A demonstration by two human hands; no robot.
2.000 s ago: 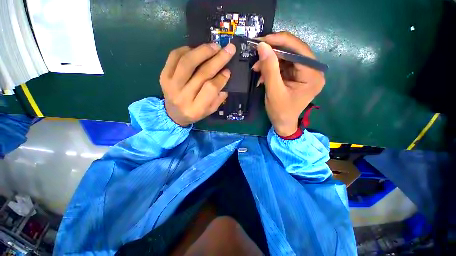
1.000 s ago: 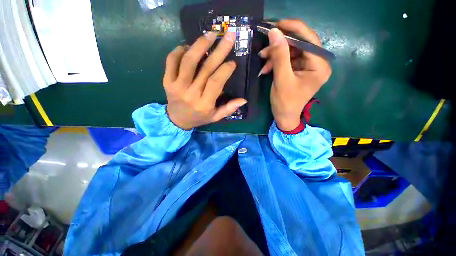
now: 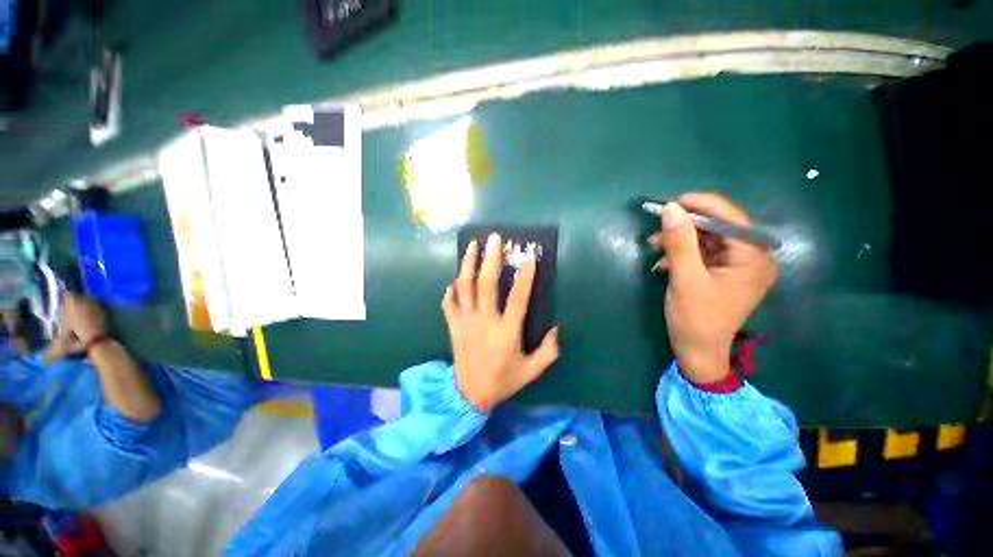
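The open phone lies in a black phone tray on the green bench, its small silver and white parts at the far end. My left hand lies flat over the phone with fingers spread and hides much of it. My right hand is to the right, off the phone, holding the tweezers with the tip pointing left. Whether the tweezers hold anything is too blurred to tell.
A liner sheet with black pieces lies left, beside the stack of liner sheets. Yellow tape on shiny film lies beyond the phone. A neighbouring worker's arm and blue bin are far left. A dark pile is right.
The view has shifted, showing more of the bench's far side and left. My right hand with the tweezers has moved right, away from the phone. My left hand stays on the phone, fingers now spread.
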